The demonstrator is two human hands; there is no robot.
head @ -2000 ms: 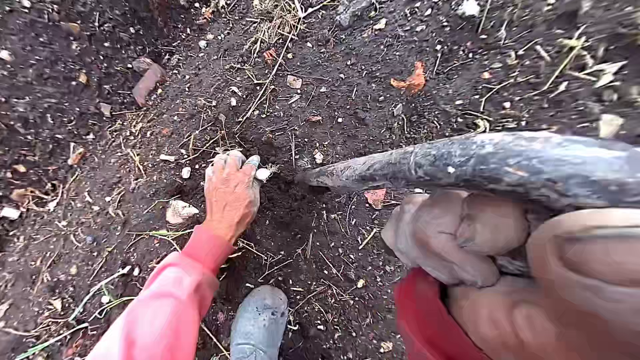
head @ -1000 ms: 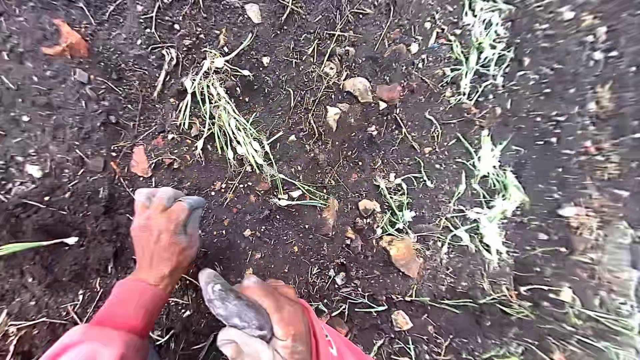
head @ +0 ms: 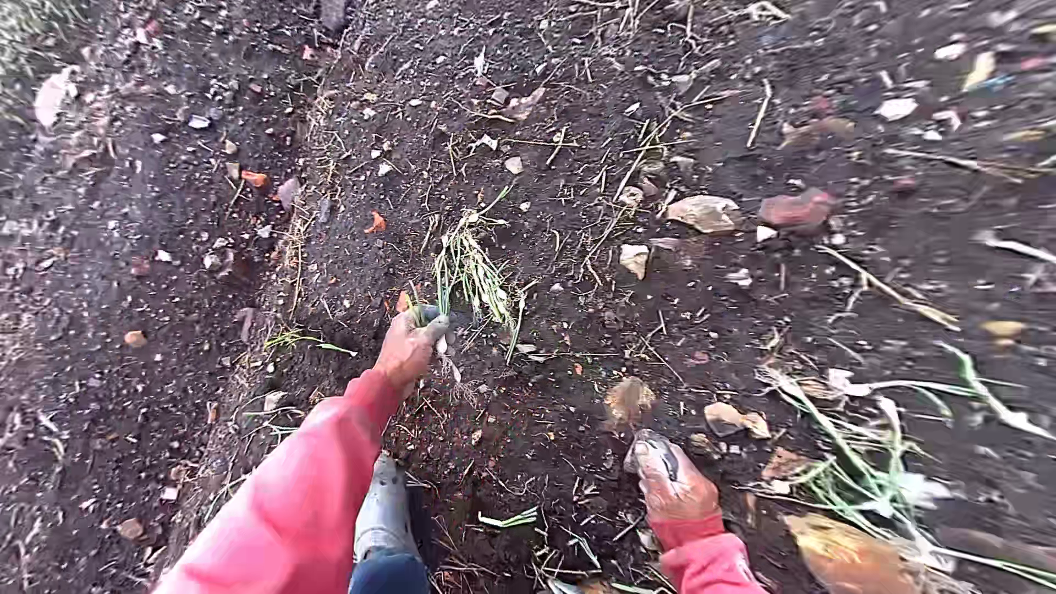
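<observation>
My left hand (head: 412,342), its fingertips coated in grey soil, pinches a few green seedlings with white bulbs (head: 443,342) and thin trailing roots. Just beyond it, a loose bunch of similar green seedlings (head: 478,272) lies on the dark soil (head: 528,429). Lower right, my right hand (head: 672,487) is closed around a dark tool (head: 660,456); only a small part of it shows, and its tip is unclear. The right hand is low over the soil, well apart from the left.
More green seedlings (head: 874,470) lie at the right beside a large tan stone (head: 850,553). Pale stones (head: 705,213) and a reddish stone (head: 796,208) are scattered further up. A grey boot (head: 384,511) stands between my arms. A few green leaves (head: 301,338) lie left of my left hand.
My left hand, bent down at the soil two seconds ago, now holds seedlings beside the bunch. The dark tapered tool, large in view and pointing into the soil earlier, is now low at the right.
</observation>
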